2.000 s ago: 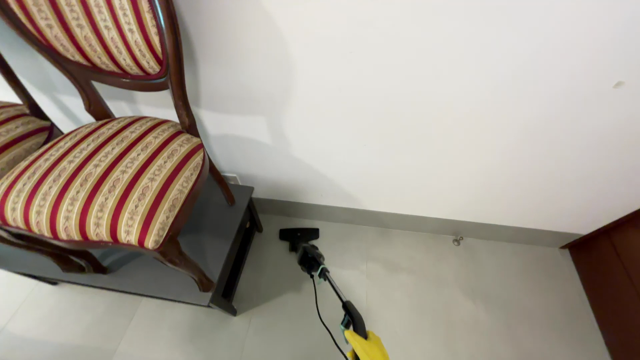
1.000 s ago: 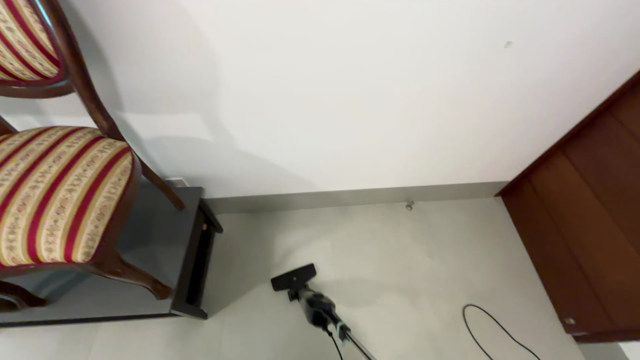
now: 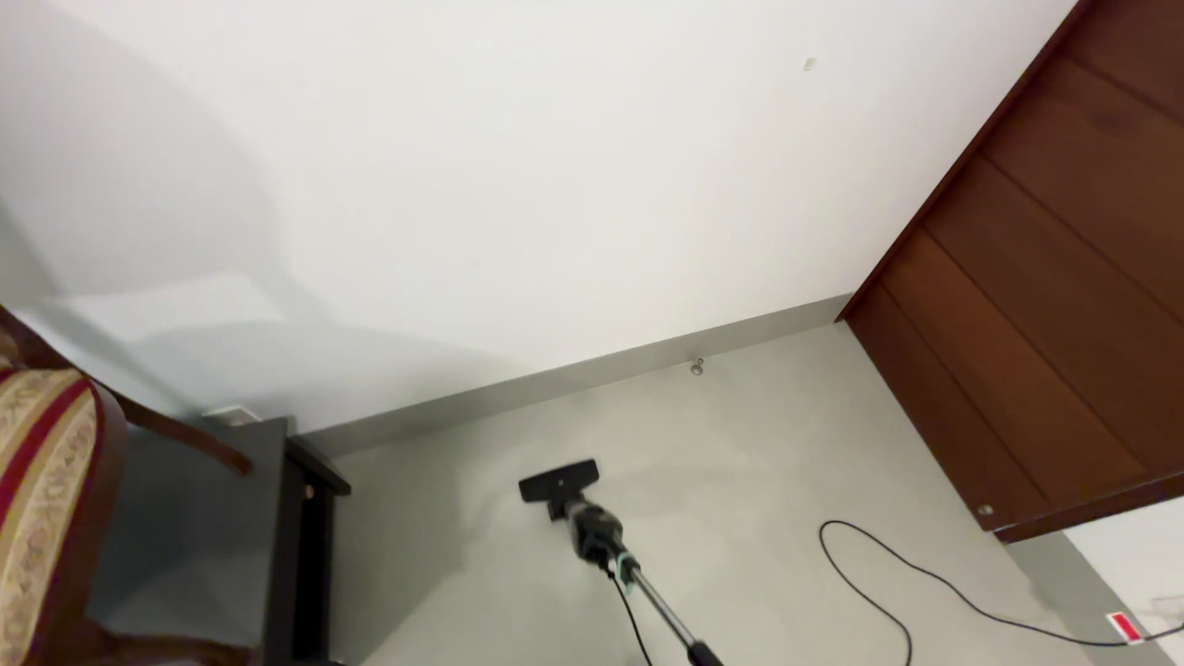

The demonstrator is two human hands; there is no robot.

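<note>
A corded stick vacuum cleaner [image 3: 597,534] reaches up from the lower edge of the head view, its metal tube tilted and its flat black floor head [image 3: 560,481] on the grey floor. The floor head lies between the dark low stand and the brown wooden door, a short way out from the baseboard. Neither of my hands shows; the upper end of the tube runs out of view at the bottom.
A striped upholstered chair [image 3: 46,509] stands on a dark low stand [image 3: 194,536] at left. A metal doorstop [image 3: 696,367] sits by the grey baseboard [image 3: 573,377]. A brown wooden door [image 3: 1027,268] is at right. A black cord [image 3: 934,578] loops across the floor.
The view has swung to the right, bringing in the door and more of the cord. The yellow piece near the vacuum's handle, seen two seconds ago, is out of view.
</note>
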